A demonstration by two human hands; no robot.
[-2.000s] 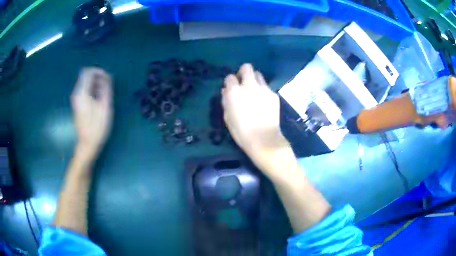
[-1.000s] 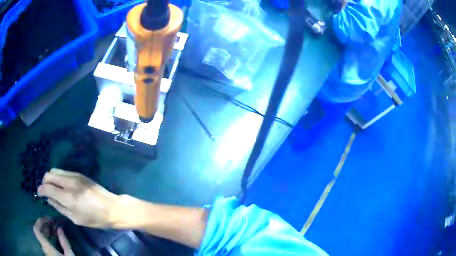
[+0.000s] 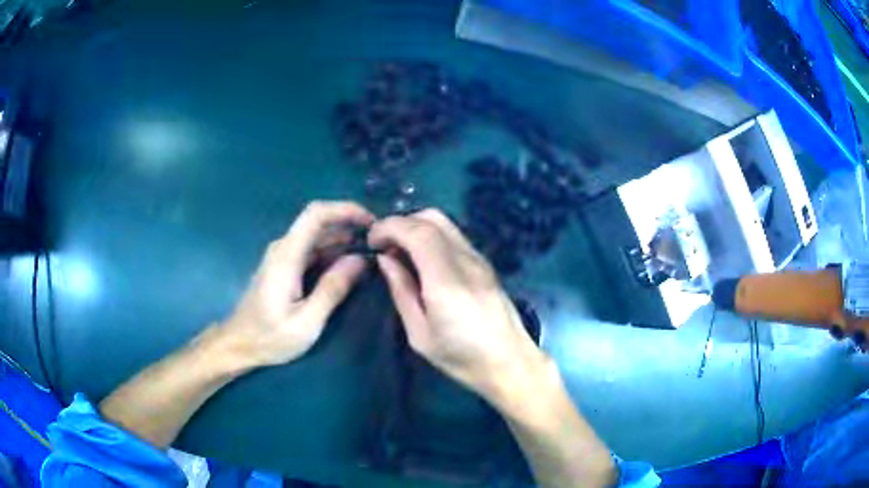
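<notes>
My left hand [image 3: 291,286] and my right hand [image 3: 448,295] meet at the fingertips near the middle. They pinch a small dark part [image 3: 370,244] between them, mostly hidden by the fingers. A loose heap of small black ring parts [image 3: 395,110] lies beyond my hands. A second heap of small black parts [image 3: 524,205] lies to its right. A few small shiny parts [image 3: 406,194] lie just past my fingertips. A dark housing or fixture [image 3: 410,438] is below my hands, blurred and partly covered by my right hand and forearm.
A white-topped screw feeder [image 3: 667,229] stands at the right. The orange electric screwdriver [image 3: 791,295] has its tip at the feeder. Blue bins [image 3: 657,48] are at the upper right. A black box [image 3: 19,181] is at the left edge, with thin cables below it.
The view has swung back from the right side to the bench. My right hand has left the shiny parts and now meets my left hand at the small part.
</notes>
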